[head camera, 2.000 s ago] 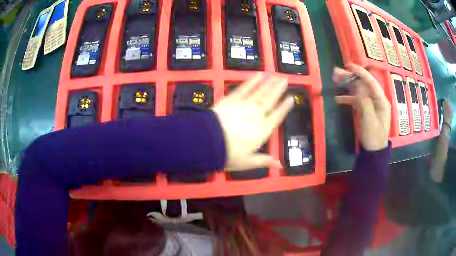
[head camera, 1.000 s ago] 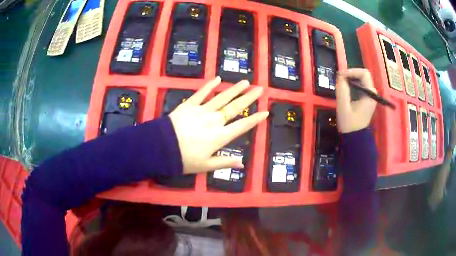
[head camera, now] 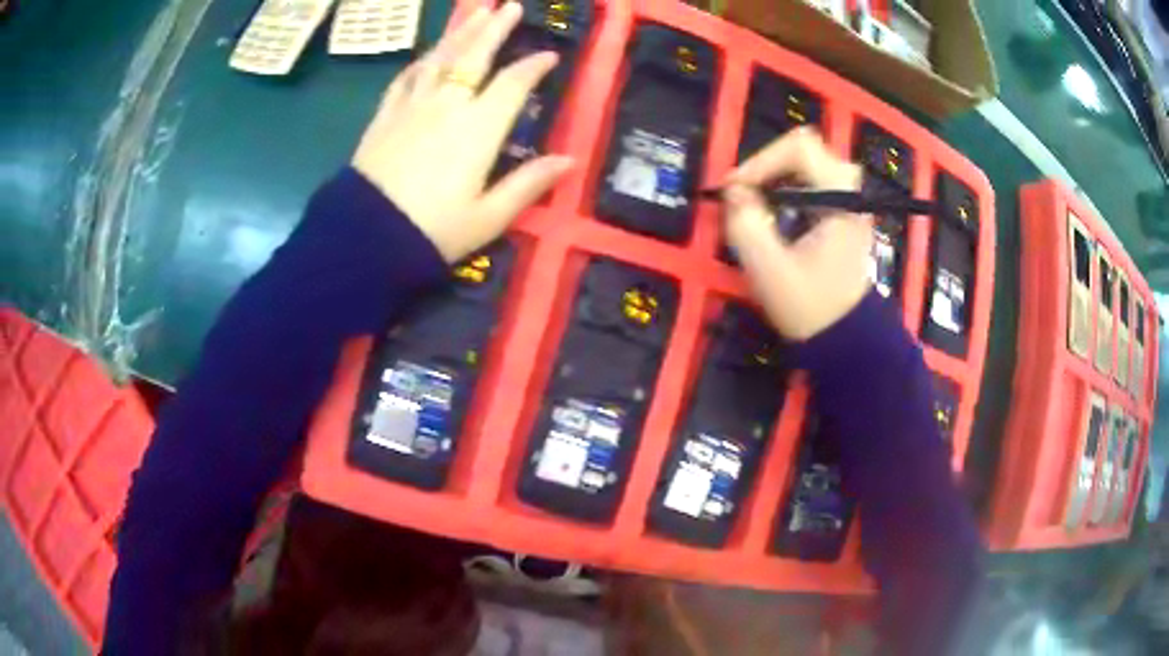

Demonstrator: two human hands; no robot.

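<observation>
My right hand (head camera: 801,237) holds a black marker pen (head camera: 865,201), its tip pointing left beside the right edge of a phone back (head camera: 656,135) in the top row. My left hand (head camera: 449,128) is spread, palm down, over the upper left of the red phone tray (head camera: 615,244), partly covering the phone back there; it holds nothing. The tray's two rows hold black open phone backs with gold dots, white labels and silver slots. Another phone back (head camera: 413,404) lies at the lower left. My right hand and sleeve hide parts of some phones.
A second red tray (head camera: 1038,385) with gold keypad phones stands at the right. Two gold phones (head camera: 374,26) lie at the upper left, cut off by the edge. A brown cardboard box (head camera: 955,64) with small packets stands beyond the tray. A red grid tray (head camera: 64,474) is low at left.
The view has shifted, so the trays sit further right and tilted. My left hand has moved to the tray's upper left. My right hand has moved left over the top row, the pen tip now pointing left.
</observation>
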